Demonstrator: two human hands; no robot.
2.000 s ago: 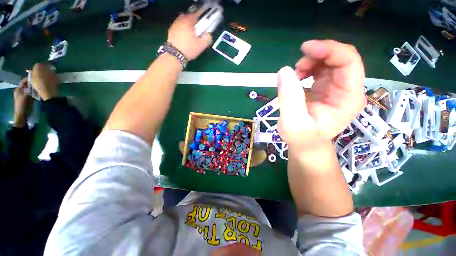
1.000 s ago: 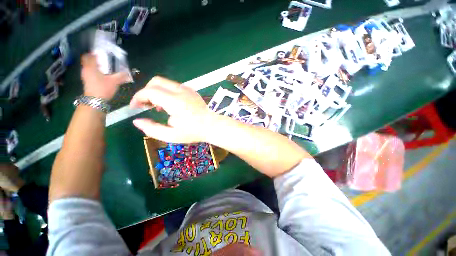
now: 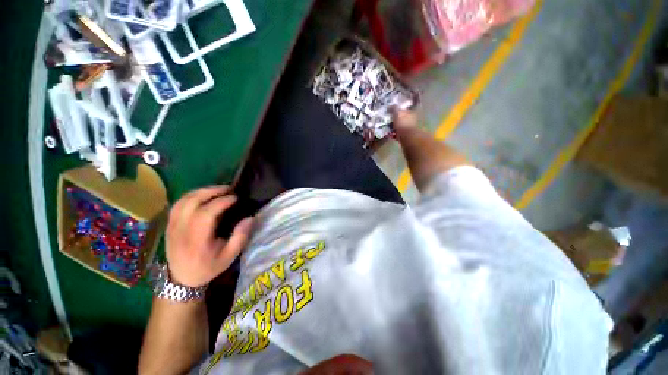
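My right hand (image 3: 404, 123) is small and partly blurred, at the near right corner of a box (image 3: 364, 91) packed with small whitish parts. Its fingers close on the box's edge and the box is tilted beyond my lap. My left hand (image 3: 199, 238), with a metal watch, rests at the table's edge, thumb and fingers apart, with nothing seen in it; some fingertips are hidden. An open cardboard parts box (image 3: 73, 253) with blue pieces and red leads stands left of it. White plastic frames (image 3: 179, 94) lie heaped above that box.
The green table (image 3: 242, 80) has a long white stripe at the left. A pink plastic bag (image 3: 472, 22) lies by a red object at the top. Yellow lines cross the grey floor (image 3: 469, 135). Cardboard boxes (image 3: 622, 139) stand at the right. Dark clothing shows lower left.
The view has turned right towards the floor. My left hand has come back from the far side and no longer shows the white frame. My right hand has moved off the table to the box.
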